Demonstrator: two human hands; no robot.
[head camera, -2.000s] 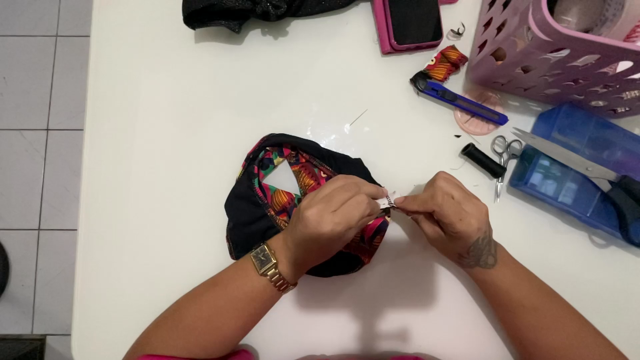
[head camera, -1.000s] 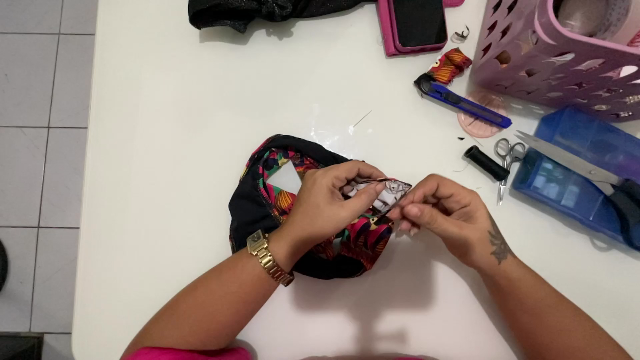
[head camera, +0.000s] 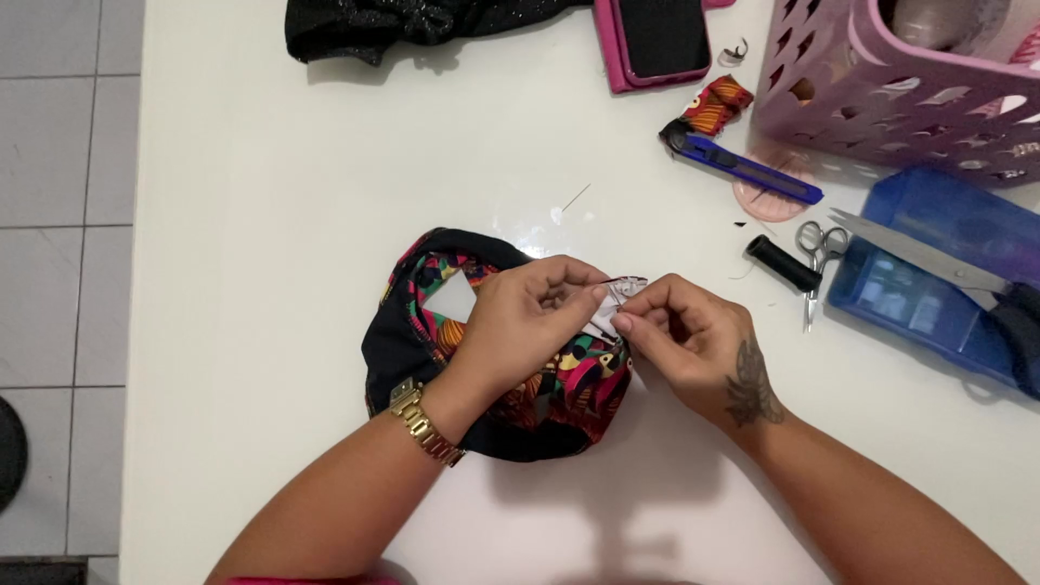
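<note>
A ring-shaped piece of sewn fabric (head camera: 520, 443), black with a colourful print, lies on the white table. My left hand (head camera: 536, 317) rests over it and pinches its gathered white underside (head camera: 621, 294) between thumb and fingers. At the right edge of that gathered part, the fingertips of my right hand (head camera: 691, 341) are closed on the same fabric. Whether a needle or thread is between them cannot be made out. Beyond the fabric, a thin needle or pin (head camera: 577, 197) lies on the table.
To the right are a black thread spool (head camera: 784, 264), small scissors (head camera: 812, 260), large scissors (head camera: 934, 253) over a blue plastic box (head camera: 894, 317), a blue utility knife (head camera: 747, 169), a printed scrap (head camera: 719, 106) and a pink basket (head camera: 894, 106). A phone (head camera: 665, 41) and black sparkly fabric (head camera: 422, 24) lie farther back.
My right hand's fingertips have come back up against the gathered part beside my left fingers. More of the fabric's white underside shows than two seconds ago.
</note>
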